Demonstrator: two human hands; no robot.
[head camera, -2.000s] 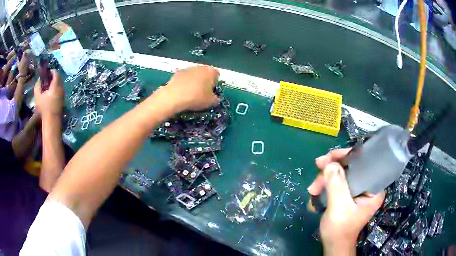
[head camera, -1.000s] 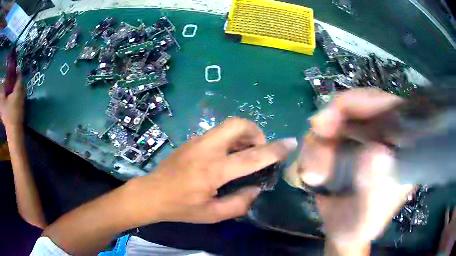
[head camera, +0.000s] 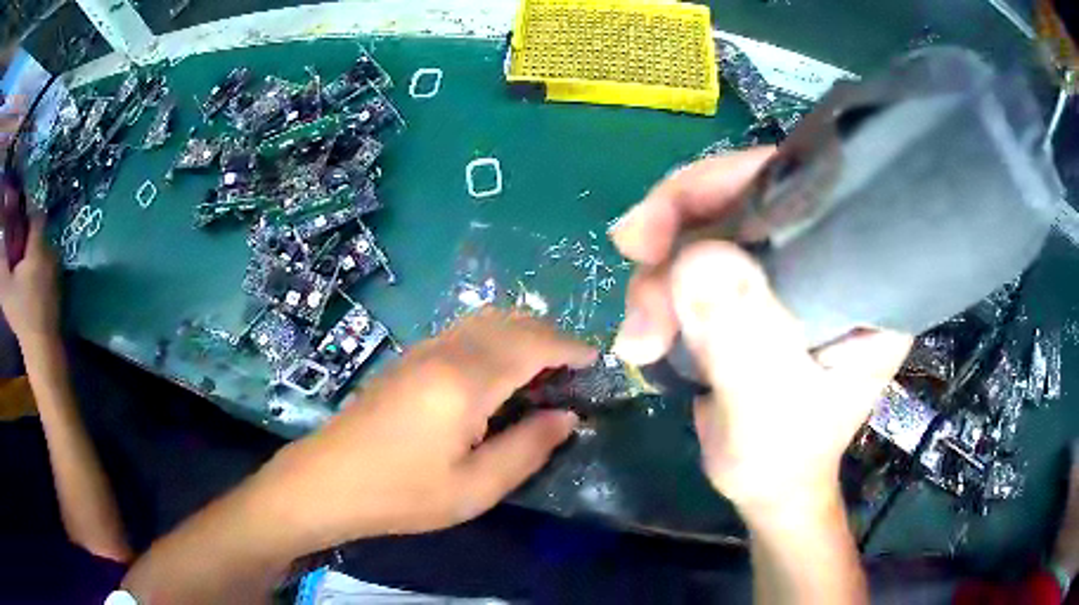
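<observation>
My left hand (head camera: 426, 431) holds a small dark circuit board (head camera: 598, 384) between thumb and fingers, low over the bench's near edge. The fingers hide much of the board. My right hand (head camera: 757, 366) grips a thick grey electric screwdriver (head camera: 911, 201), tilted with its nose down to the left. Its yellowish tip (head camera: 633, 376) is at the right end of the board; whether it touches a screw cannot be told. Tiny silvery screws (head camera: 580, 266) lie scattered on the green mat behind the board.
A board pile (head camera: 296, 177) lies left, another (head camera: 982, 414) right, partly behind the screwdriver. A yellow perforated tray (head camera: 615, 53) stands at the back. Pale square frames (head camera: 484, 177) lie mid-table. Another person's arm (head camera: 53, 390) is at the far left. A black cable crosses the right pile.
Since two seconds ago my left hand has come from the left board pile to the front with a board. The screwdriver has moved left, its tip now at the board. The view has shifted.
</observation>
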